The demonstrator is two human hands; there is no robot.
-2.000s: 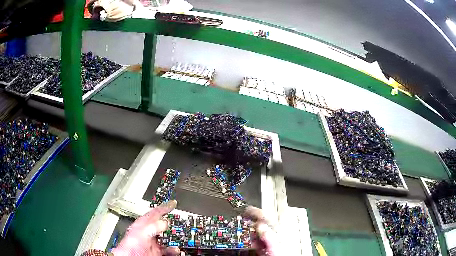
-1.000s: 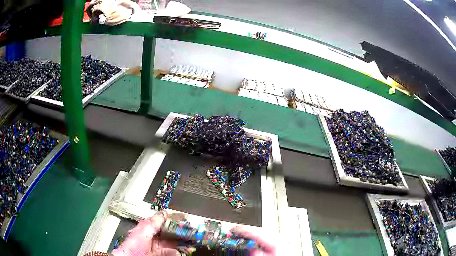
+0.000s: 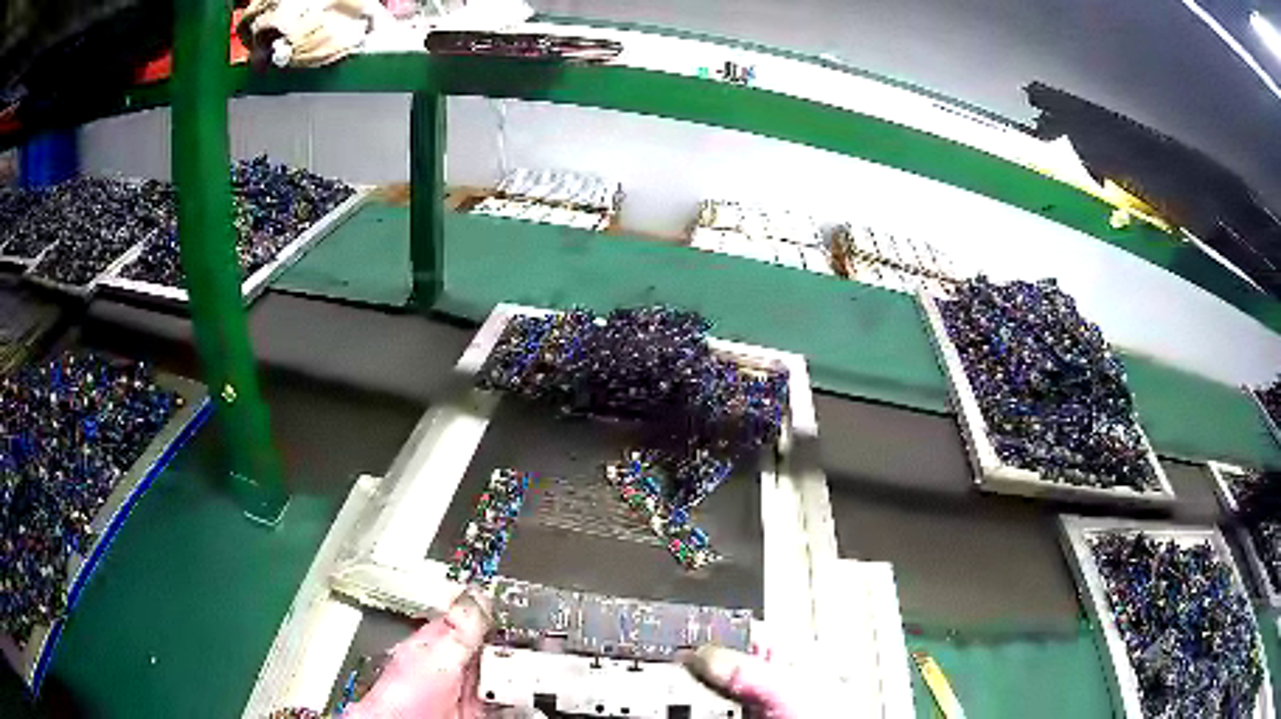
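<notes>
A circuit board strip (image 3: 618, 624) is held level between both my hands over the near edge of the work tray (image 3: 422, 471). Its flat grey face with pale dots shows, and a pale white strip with dark spots (image 3: 597, 684) lies along its near side. My left hand (image 3: 429, 667) grips the left end, and my right hand (image 3: 745, 680) is at the right end, partly blurred. In the tray, a narrow board strip (image 3: 490, 525) lies at the left, a few more (image 3: 663, 509) lie right of the middle, and a dark board pile (image 3: 632, 368) fills the far end.
Heaped side trays stand at the right (image 3: 1047, 386), lower right (image 3: 1180, 618) and far left (image 3: 232, 232); a blue-edged tray (image 3: 106, 520) is at the left. A green post (image 3: 211, 281) rises at the left. A yellow-handled tool (image 3: 937, 685) lies right of the work tray. A green shelf (image 3: 674, 99) crosses overhead.
The strip in my hands has turned over: its coloured parts showed before, and now its flat grey face does. The whole view has shifted slightly.
</notes>
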